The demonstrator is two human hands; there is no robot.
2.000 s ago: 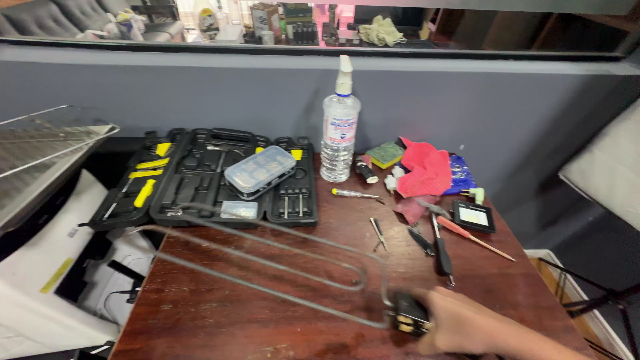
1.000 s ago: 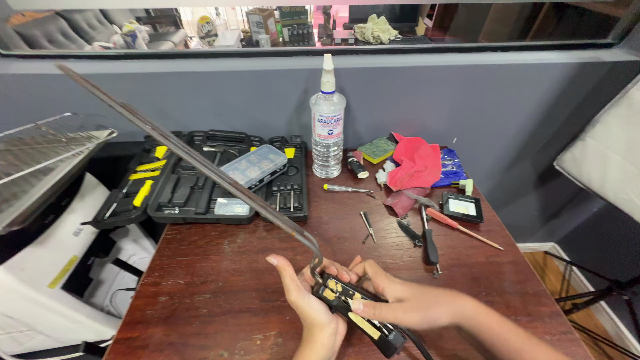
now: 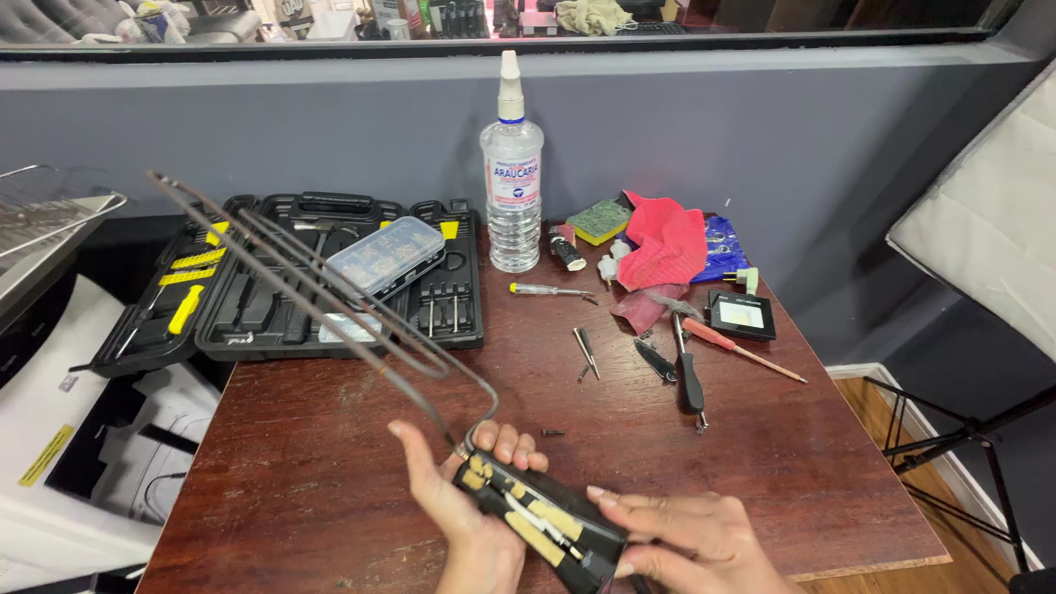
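Observation:
A heating element with a black plastic housing [image 3: 544, 516] is held above the table's front, its bent metal rod [image 3: 330, 309] slanting up to the left. My left hand [image 3: 470, 503] cups the housing from beneath at the rod end, thumb raised, fingertips showing on the far side. My right hand [image 3: 685, 536] grips the housing's other end between thumb and fingers. The housing's upturned side shows yellowish patches and pale wires. Beyond my hands lie a small screw [image 3: 553, 432], a small screwdriver [image 3: 587, 353], a folding knife [image 3: 656, 360] and a black-handled screwdriver [image 3: 690, 379].
An open black tool case [image 3: 412, 342] with a clear-lidded organizer box [image 3: 386, 257] sits at the back left. A clear spray bottle [image 3: 513, 202] stands near the wall. To its right are a sponge [image 3: 601, 221], a red cloth [image 3: 664, 243], a tester screwdriver [image 3: 549, 289], a red-handled screwdriver [image 3: 742, 348] and a black square device [image 3: 741, 314].
My left hand, not visible two seconds ago, now supports the housing. The heating element has turned from lying low across the table to slanting upward, and its loops show more widely than one second ago.

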